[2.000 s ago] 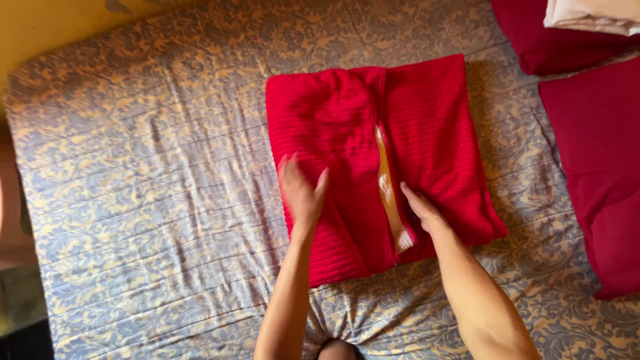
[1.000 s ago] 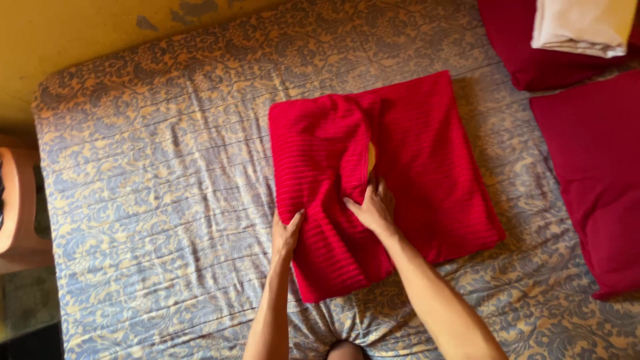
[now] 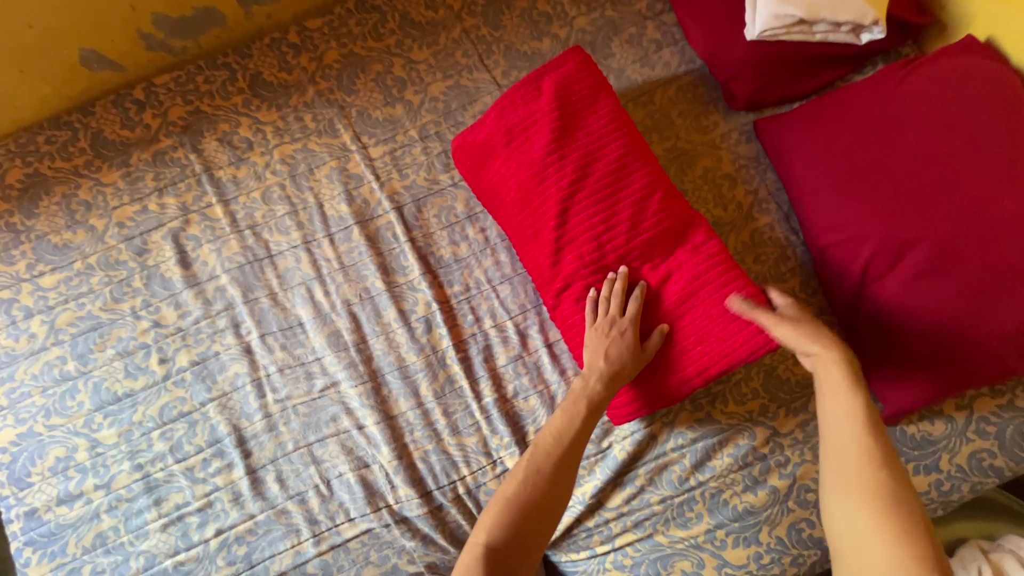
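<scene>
A bright red ribbed cloth, perhaps a towel or blanket (image 3: 592,192), lies folded into a long rectangle, slanting across the bed. My left hand (image 3: 618,340) rests flat on its lower part, palm down with the fingers spread. At the cloth's lower right edge is my right hand (image 3: 788,324), slightly blurred, its fingers apart over the corner; it grips nothing that I can see. The inner layers of the fold are hidden.
A patterned blue and tan bedsheet (image 3: 304,320), wrinkled, covers the bed. Right of the cloth lies a dark red pillow (image 3: 904,216); another dark red pillow (image 3: 744,68) is above it, with folded cream cloth (image 3: 816,20) on top. A yellow wall (image 3: 48,56) borders the upper left.
The red cloth was a wide, squarish shape and is now folded into a narrower one; the yellowish strip on it no longer shows. Both hands have let go of the fold they held.
</scene>
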